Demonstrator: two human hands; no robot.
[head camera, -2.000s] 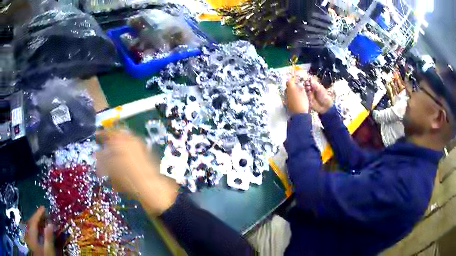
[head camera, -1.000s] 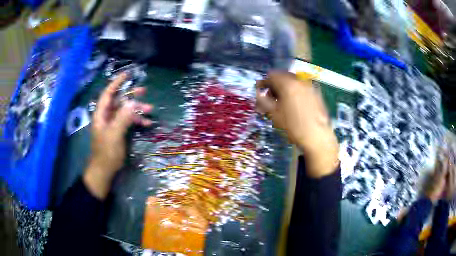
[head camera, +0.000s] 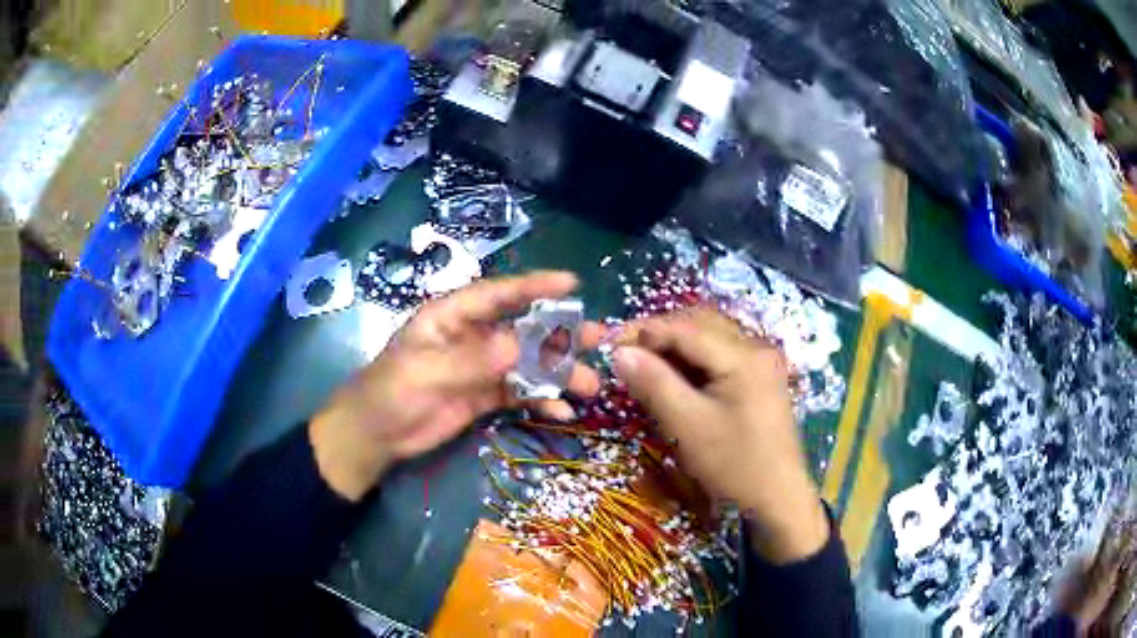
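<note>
My left hand (head camera: 430, 368) holds a flat silvery holder (head camera: 546, 350) with a round central hole, at the middle of the view. My right hand (head camera: 717, 399) is at the holder's right edge, thumb and forefinger pinched together; what is between the fingertips is too small to tell. Red lead wires (head camera: 673, 294) lie behind and under my right hand. Yellow-orange lead wires (head camera: 623, 536) lie below my hands, beside an orange pad (head camera: 505, 592).
A blue tray (head camera: 237, 337) with wired holders stands left. Loose holders (head camera: 321, 285) lie beside it. A black machine (head camera: 611, 137) and bagged parts (head camera: 804, 175) stand behind. A large holder heap (head camera: 1022, 461) lies right. A second blue tray (head camera: 1022, 268) is far right.
The view has swung back left from the holder heap. My left hand now shows a holder in it, and my right hand has come in from the right to meet it.
</note>
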